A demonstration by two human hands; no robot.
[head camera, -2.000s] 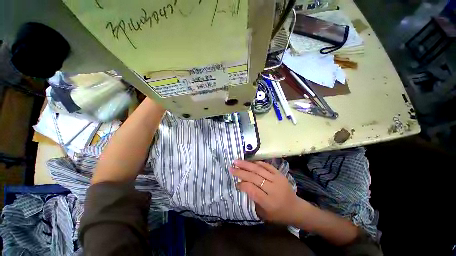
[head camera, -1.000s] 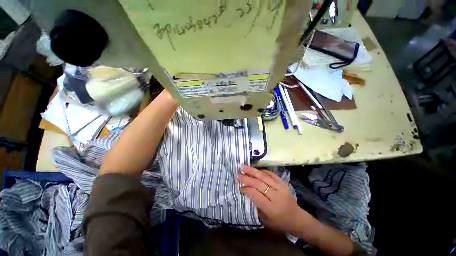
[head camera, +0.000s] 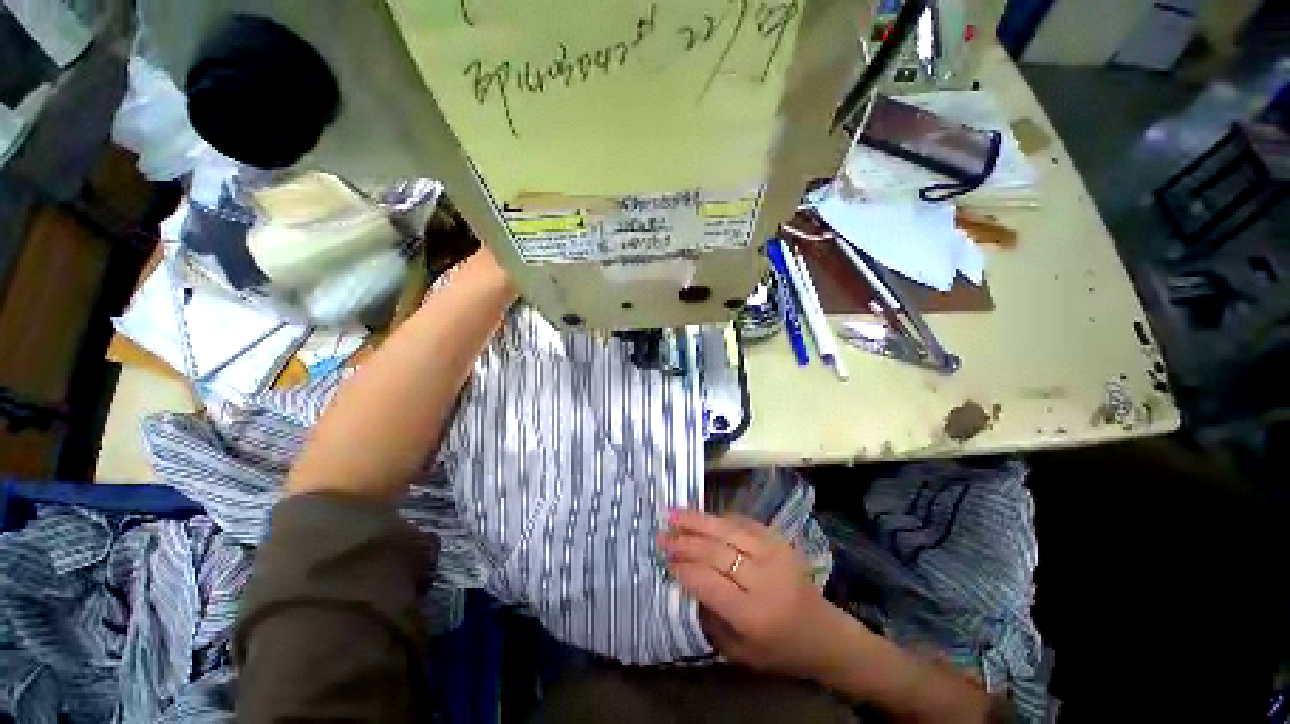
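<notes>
The striped garment piece (head camera: 566,481) lies over the machine bed and hangs towards my lap, its right edge straight along the metal plate (head camera: 723,382). The machine head (head camera: 623,127) covers its far end; the needle area is mostly hidden. My right hand (head camera: 743,580), with a ring, holds the near right edge of the cloth, fingers on top and thumb hidden. My left forearm reaches over the cloth at the left and passes behind the head, which hides my left hand.
A blue crate (head camera: 106,495) heaped with striped pieces stands left. Papers (head camera: 219,340) and a clear bag (head camera: 318,248) lie behind my left arm. Pens (head camera: 806,304), metal scissors or tweezers (head camera: 905,318) and a dark pouch (head camera: 927,142) lie right. More striped cloth (head camera: 962,545) hangs at the right.
My right hand has slid towards me along the cloth's right edge, farther from the metal plate. The camera view has shifted, so the machine head sits farther right than two seconds ago.
</notes>
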